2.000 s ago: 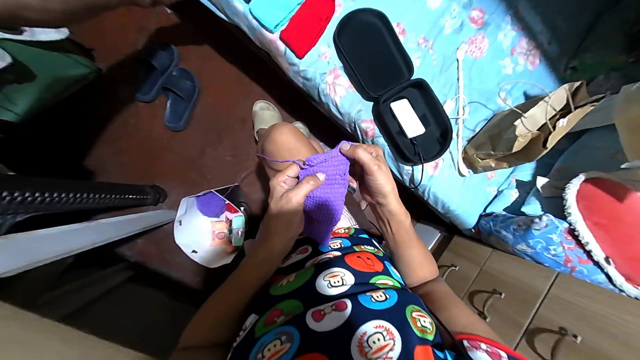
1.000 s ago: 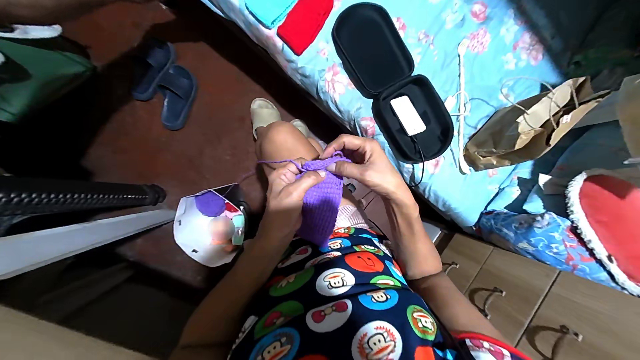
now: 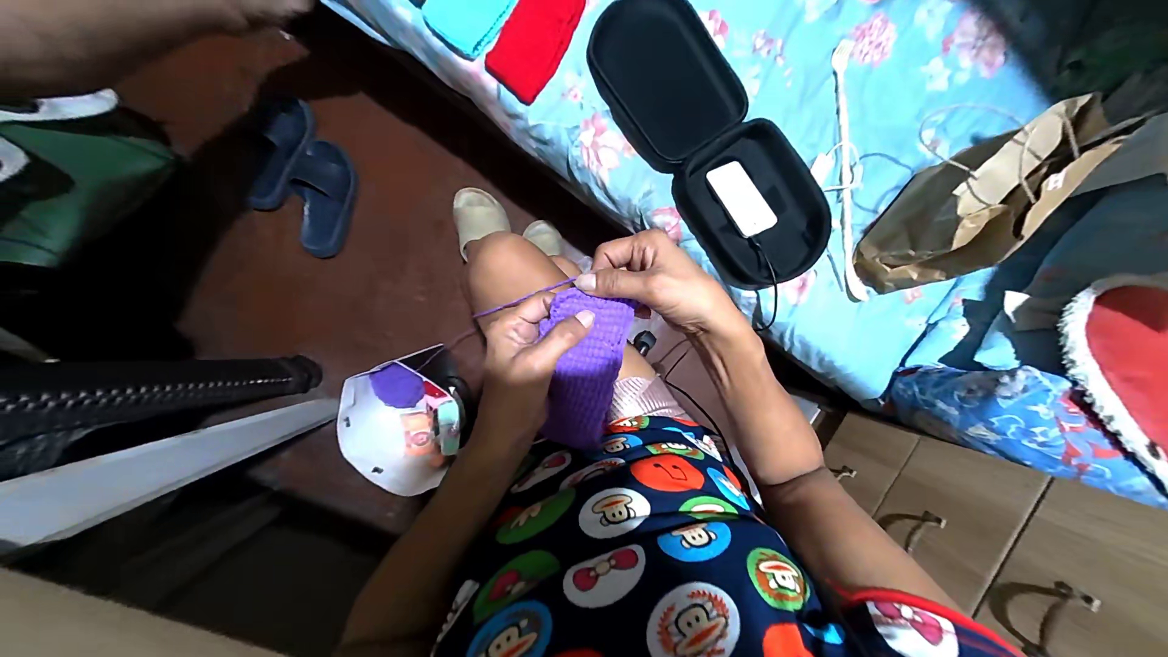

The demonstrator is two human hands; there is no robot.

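Note:
A purple crocheted piece hangs over my lap, and my left hand grips its left upper edge with the thumb on the front. My right hand pinches at the top edge, thumb and forefinger together where the purple yarn meets the work; whether a hook is between these fingers cannot be made out. The yarn runs down left toward a purple yarn ball in a white container beside my left forearm.
On the floral bed lie an open black case with a white device, red and turquoise knitted pieces, a white cable and a paper bag. Navy slippers rest on the floor. Another person's arm shows upper left.
My right hand's fingers have moved from over the top of the purple piece to its upper edge, where they pinch. The upper part of the piece is more exposed than a second ago.

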